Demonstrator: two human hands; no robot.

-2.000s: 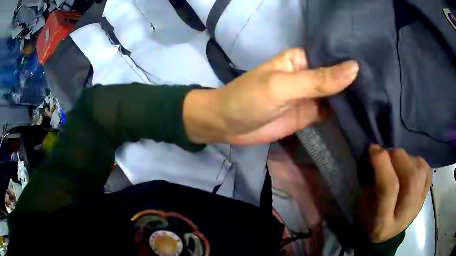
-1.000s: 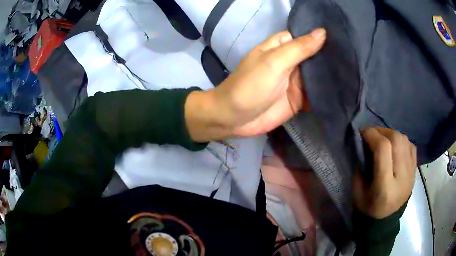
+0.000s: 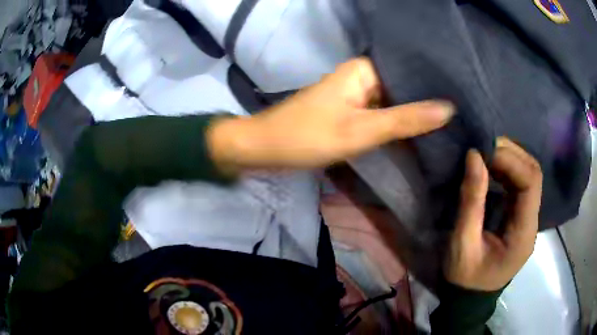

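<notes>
The dark grey panel [image 3: 537,85] fills the upper right, with a badge [image 3: 553,9] at the top edge. My left hand [image 3: 307,124], slightly blurred, holds a fold of it, thumb on top and fingers hidden beneath. My right hand [image 3: 494,216] pinches the cloth between thumb and curled fingers, lower right of my left hand. A lighter grey strip [image 3: 386,176] of the cloth hangs below my left hand. Pale panels [image 3: 196,85] with dark strips lie behind my left arm and over the lap.
A red box [image 3: 46,85] stands at the upper left, beside a heap of grey scraps [image 3: 49,29]. A white rounded table edge [image 3: 543,281] shows at the lower right. Pink cloth [image 3: 357,226] lies below the held cloth.
The dark grey cloth has shifted, its badge now nearer the top edge. My left hand has moved slightly left overall and its thumb lies lower than one second ago. My right hand's thumb now shows.
</notes>
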